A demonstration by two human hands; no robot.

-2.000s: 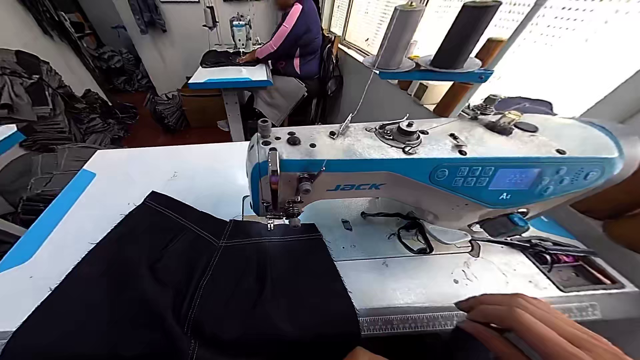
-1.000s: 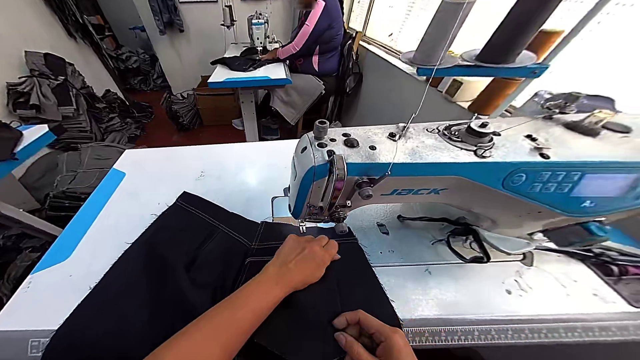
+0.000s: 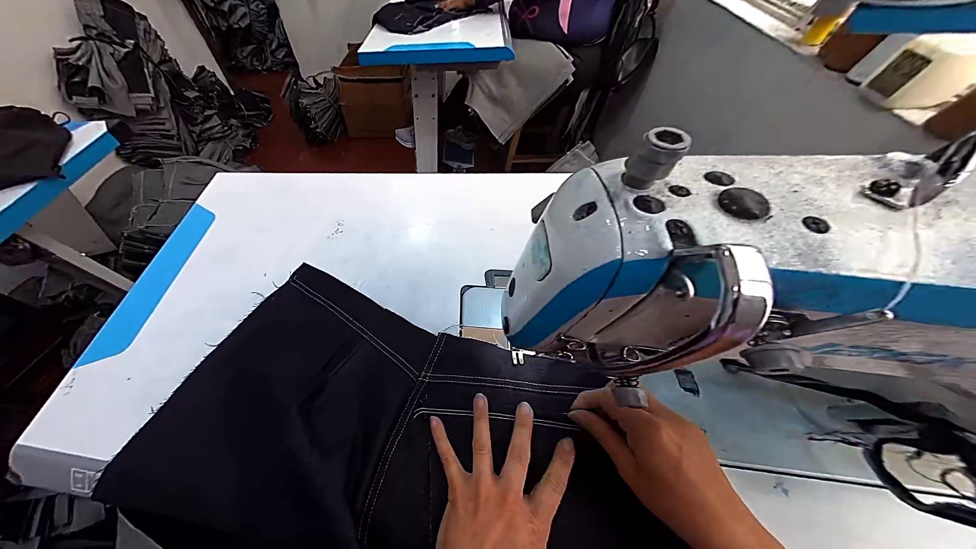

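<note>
A dark denim garment piece (image 3: 305, 412) with pale topstitching lies across the sewing table, its upper edge under the head of an industrial sewing machine (image 3: 648, 267). My left hand (image 3: 499, 488) rests flat on the denim with its fingers spread, just below a stitched line. To its right, my right hand (image 3: 656, 442) pinches the denim between thumb and fingers, close below the presser foot area. The needle is hidden behind the machine head.
The white table with a blue edge strip (image 3: 156, 286) spreads to the left. Piles of dark garments (image 3: 179, 114) lie on the floor beyond. A person (image 3: 564, 23) sits at another sewing table (image 3: 438, 49) ahead. A cardboard box (image 3: 374, 99) stands under it.
One second ago a hand lay near the presser foot; now my left hand is spread lower on the denim and my right hand pinches it by the machine. The view has moved nearer.
</note>
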